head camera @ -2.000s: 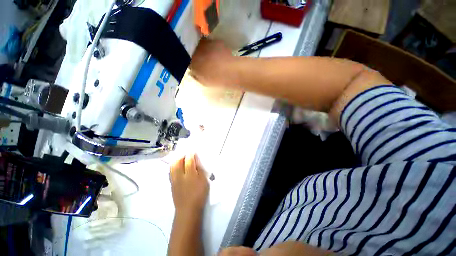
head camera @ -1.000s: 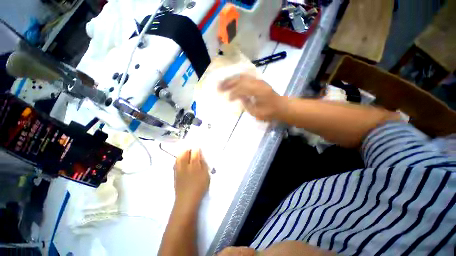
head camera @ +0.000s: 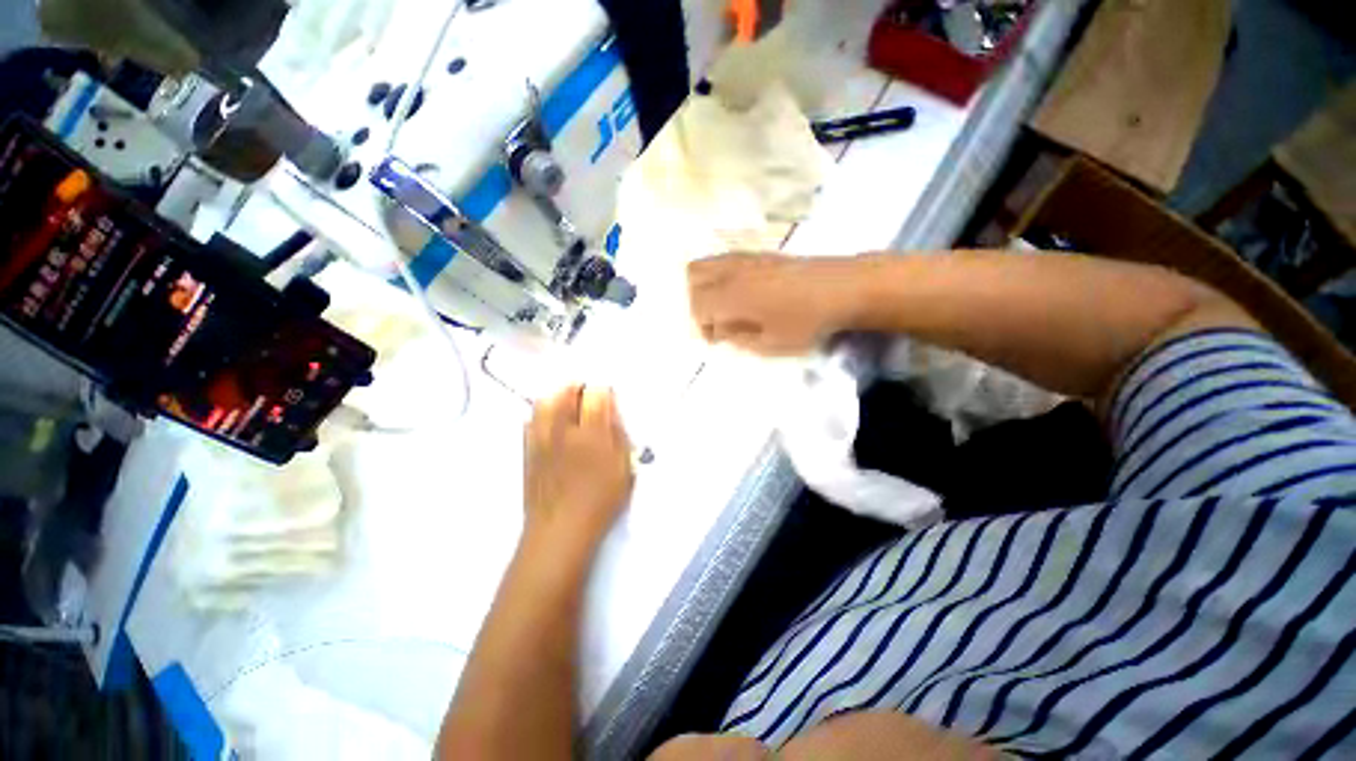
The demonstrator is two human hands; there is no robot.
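Note:
The white sewing machine head (head camera: 491,164) has a blue stripe; its brightly lit presser foot area (head camera: 573,315) is just beyond my hands. My left hand (head camera: 577,461) lies flat on the white bed with its fingertips close to the presser foot, over washed-out pale fabric. My right hand (head camera: 751,302) is to the right of the needle, fingers bent down on pale fabric. White fabric (head camera: 855,461) hangs over the table's front edge below my right wrist. Cream fabric pieces (head camera: 729,171) lie beyond my right hand. The glare hides what is under the fingertips.
A phone in a holder (head camera: 164,298) stands at the left. A pale fabric stack (head camera: 260,520) lies below it. A black slim tool (head camera: 866,125) and a red tray with metal items (head camera: 930,57) are at the far right. A cardboard box (head camera: 1101,193) stands beyond the table edge.
My right hand has come back from over the cream pieces towards the needle and is lowered. White fabric now hangs over the front edge. My left hand stays near the presser foot; the view has shifted.

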